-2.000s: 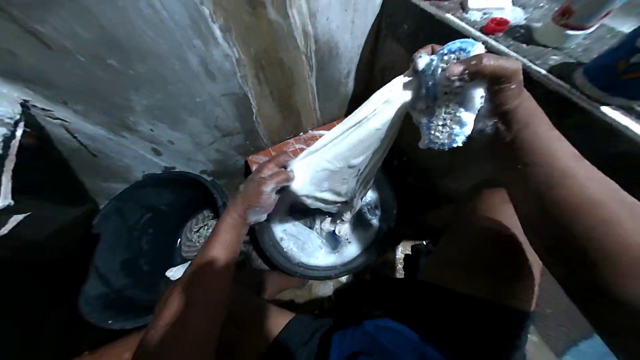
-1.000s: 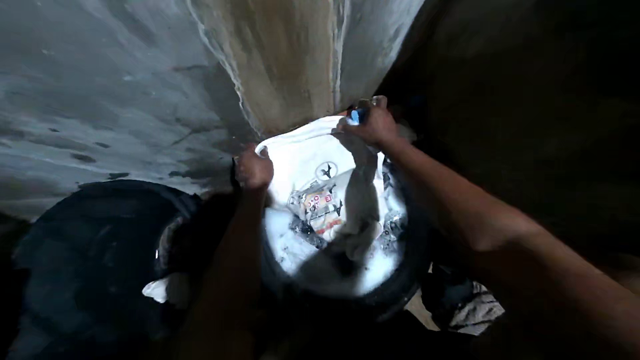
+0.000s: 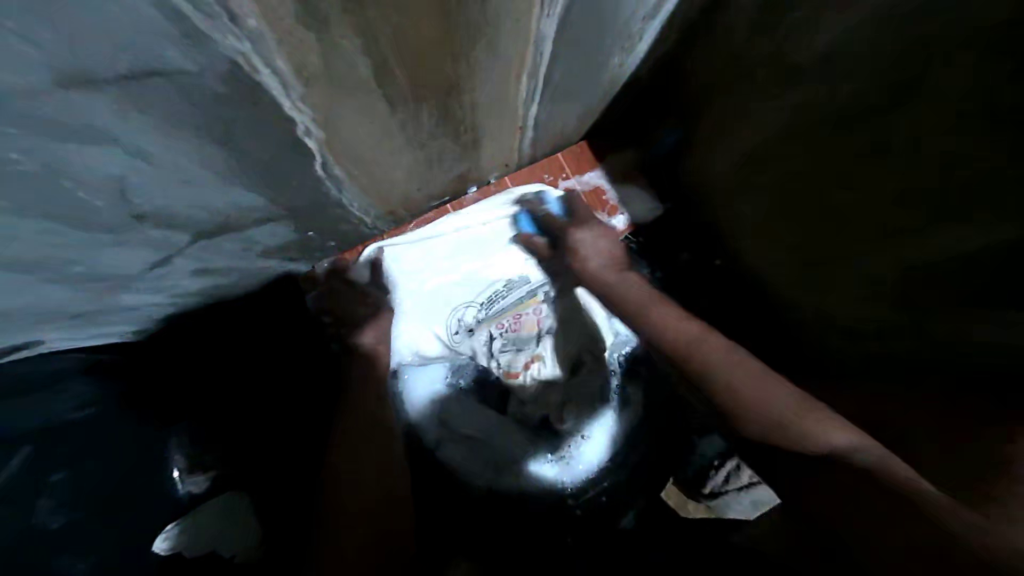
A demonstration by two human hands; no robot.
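Observation:
A wet white printed cloth (image 3: 448,280) lies spread over a red tiled ledge (image 3: 580,164), its lower part hanging into a dark round tub (image 3: 640,448) of suds (image 3: 580,452). At the cloth's left edge is my left hand (image 3: 356,300), blurred and in shadow, with its thumb along the fabric. My right hand (image 3: 588,240) holds a blue object (image 3: 538,216), possibly a brush or a bar of soap, against the cloth's upper right part. Shadow hides much of the tub's near side.
Beyond the ledge rises a stained concrete wall (image 3: 416,96). A dark basin (image 3: 72,416) stands at the left, with a pale cloth (image 3: 212,524) near the lower left. Another light piece (image 3: 740,492) lies right of the tub. The right side is very dark.
The white cloth, stretched up between both hands two seconds ago, now lies over the ledge. My right hand has come down to it from the upper right. The view has shifted.

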